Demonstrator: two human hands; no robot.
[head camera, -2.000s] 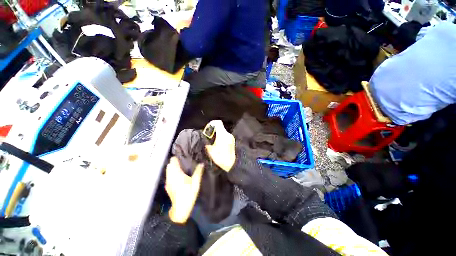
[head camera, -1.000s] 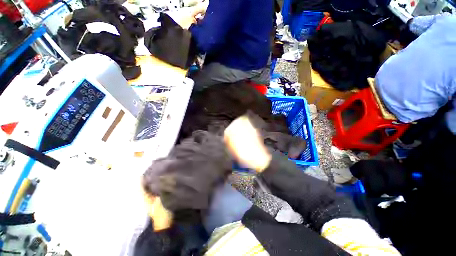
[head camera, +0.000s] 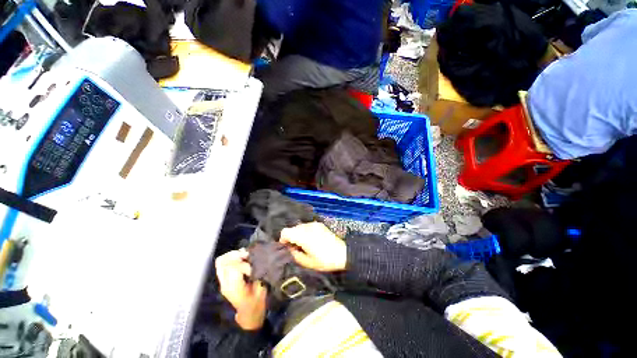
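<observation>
A dark grey-brown garment piece (head camera: 269, 260) is bunched between my two hands above my lap, to the right of the white machine table. My left hand (head camera: 241, 288) grips its left side. My right hand (head camera: 316, 246) grips its upper right side with bent fingers. A small yellowish square frame (head camera: 293, 287) shows on the dark cloth just below my right hand; I cannot tell what it is. More greyish cloth (head camera: 276, 210) hangs just beyond my hands.
The white sewing machine (head camera: 105, 140) with a dark control panel stands left on the table (head camera: 230, 161). A blue crate (head camera: 426, 154) with dark cloth is ahead. A red stool (head camera: 492, 154) is at right, with a person in light blue; another person in dark blue sits ahead.
Both hands have come together lower over my lap, bunching the cloth between them. One second ago it was spread wider and blurred. The view has shifted, so the table and machine sit higher.
</observation>
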